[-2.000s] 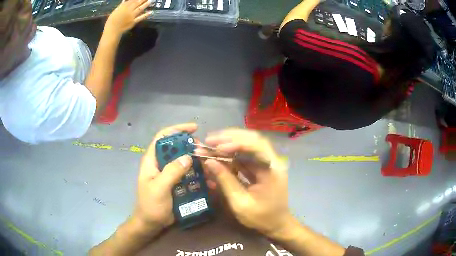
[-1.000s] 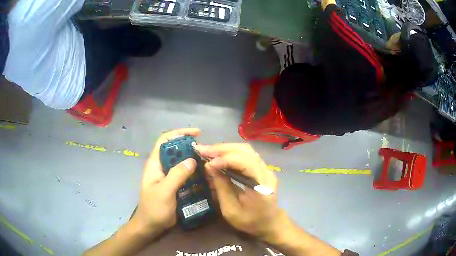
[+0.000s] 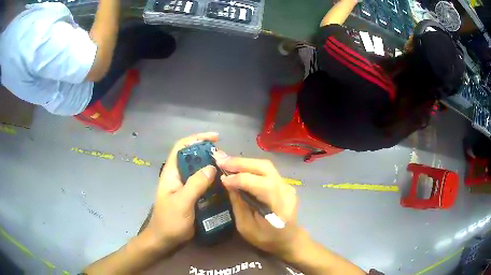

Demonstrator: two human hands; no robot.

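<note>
A dark teal phone (image 3: 207,193), back side up, is held above my lap. It has round openings at its top end and a white printed label (image 3: 217,221) near its bottom end. My left hand (image 3: 180,198) grips it from the left, with the thumb across its middle. My right hand (image 3: 264,198) holds dark tweezers (image 3: 253,201) with a pale butt end. The tips are at the phone's top right corner, beside a tiny pale dot (image 3: 213,150); the fingers partly hide them, so I cannot tell if they touch the dot.
A person in white (image 3: 48,59) sits at the left, a person in black (image 3: 355,102) at the right. Red stools (image 3: 430,186) stand on the grey floor. Clear trays of phones (image 3: 204,21) lie on the green bench (image 3: 293,21), and a small fan (image 3: 447,16) is at the top right.
The tweezers, seen spread and beside the corner two seconds ago, are now gripped close to the tips at the corner. The phone has shifted slightly right. Both neighbouring people have moved their arms.
</note>
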